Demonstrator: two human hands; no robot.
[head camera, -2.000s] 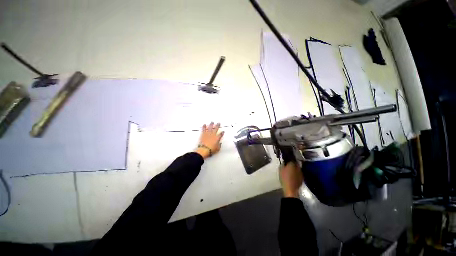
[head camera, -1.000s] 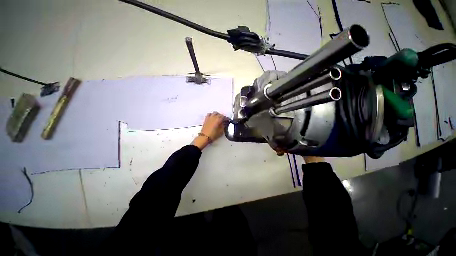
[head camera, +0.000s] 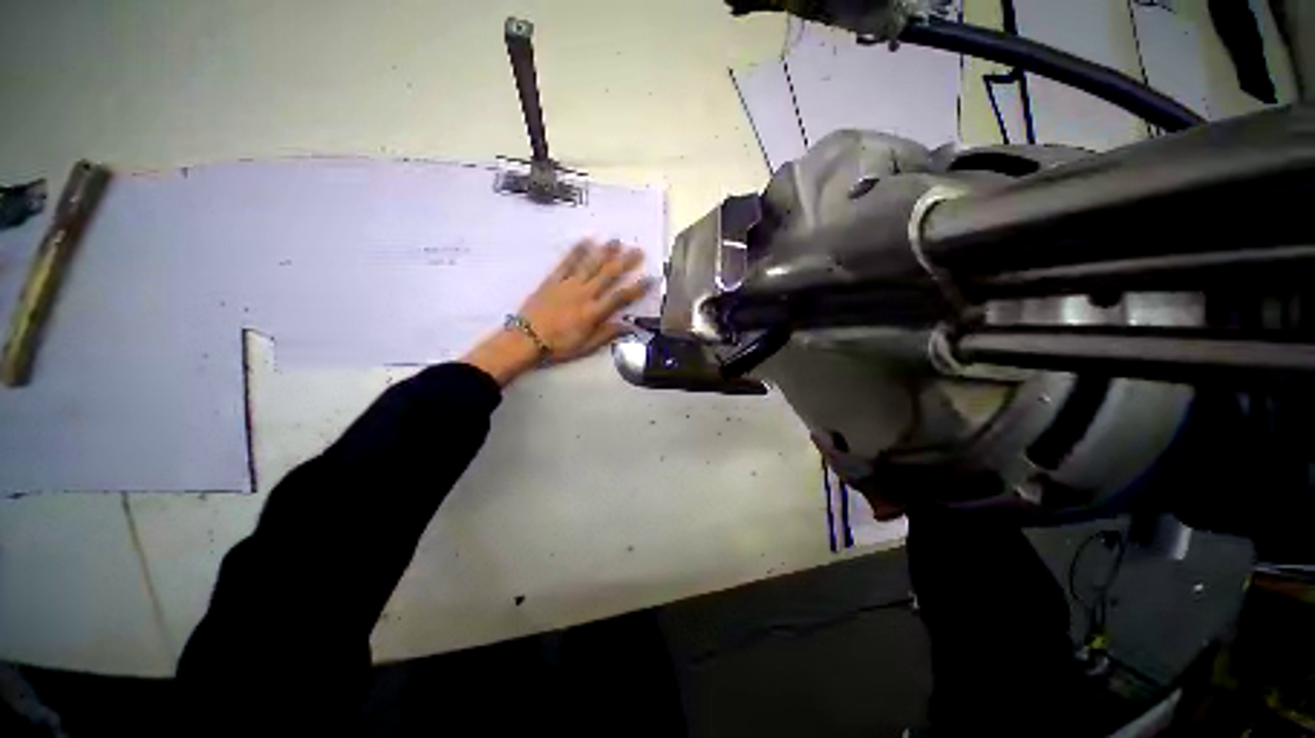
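Note:
The paper marker covers the fabric lay on the table. My left hand lies flat with spread fingers on its right end, beside the machine's front. The cutting machine fills the right side, its steel rods pointing right. Its base plate is at the lay's right edge; the blade is not clearly visible. My right hand is mostly hidden under the motor, only a bit of it showing; its grip cannot be seen.
A lay clamp grips the top edge of the lay. A bar weight lies at the left, with part of another clamp beside it. Cut pieces lie behind the machine. The power cable crosses the upper right.
The machine came from the right to the lay's right end and now looks larger. My left hand went from bent fingers near the base plate to flat on the paper. The block weight left view.

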